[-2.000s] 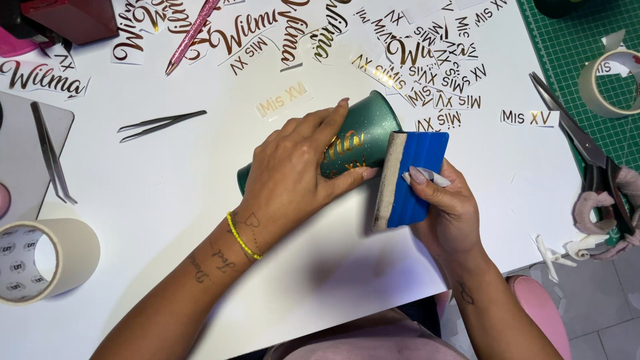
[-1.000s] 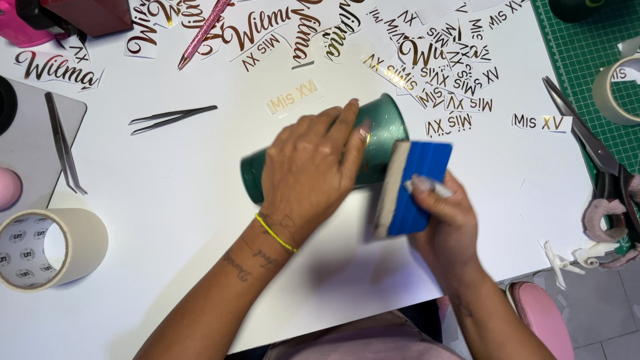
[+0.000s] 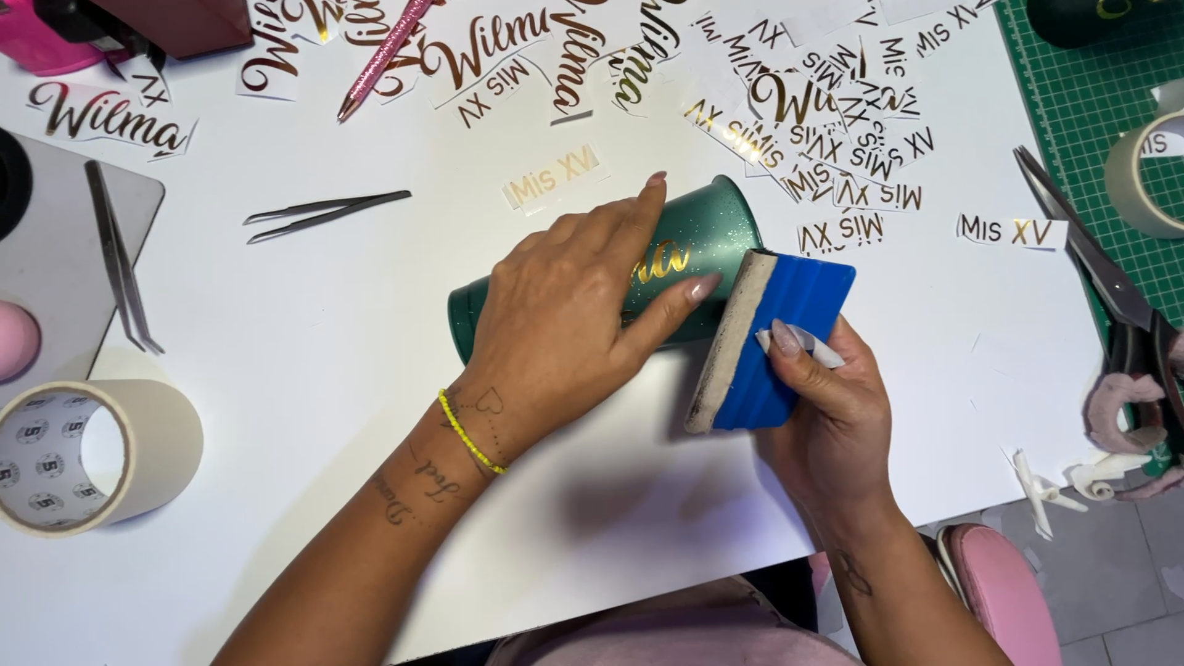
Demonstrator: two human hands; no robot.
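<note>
A green glittery tumbler cup point(image 3: 708, 227) lies on its side on the white table, its wide rim to the right. Gold lettering point(image 3: 668, 260) shows on its wall, partly covered by fingers. My left hand point(image 3: 564, 296) lies across the cup and holds it, thumb and forefinger spread on either side of the lettering. In my right hand point(image 3: 832, 388) is a blue squeegee point(image 3: 795, 305) with a pale felt edge, close to the cup's rim; whether they touch I cannot tell. A small curled white scrap point(image 3: 814, 346) sits between my right thumb and the squeegee.
Black tweezers point(image 3: 324, 213) lie beyond my left hand, another pair point(image 3: 120, 259) at the left. A tape roll point(image 3: 153, 453) stands at lower left. Vinyl lettering cutouts point(image 3: 832, 120) and a pink glitter pen point(image 3: 384, 60) fill the back. Scissors point(image 3: 1105, 268) overlap a green cutting mat point(image 3: 1064, 111) at right.
My left hand has shifted on the cup: two seconds ago more gold lettering showed between its fingers, and one second ago it was mostly covered. The squeegee stays in my right hand.
</note>
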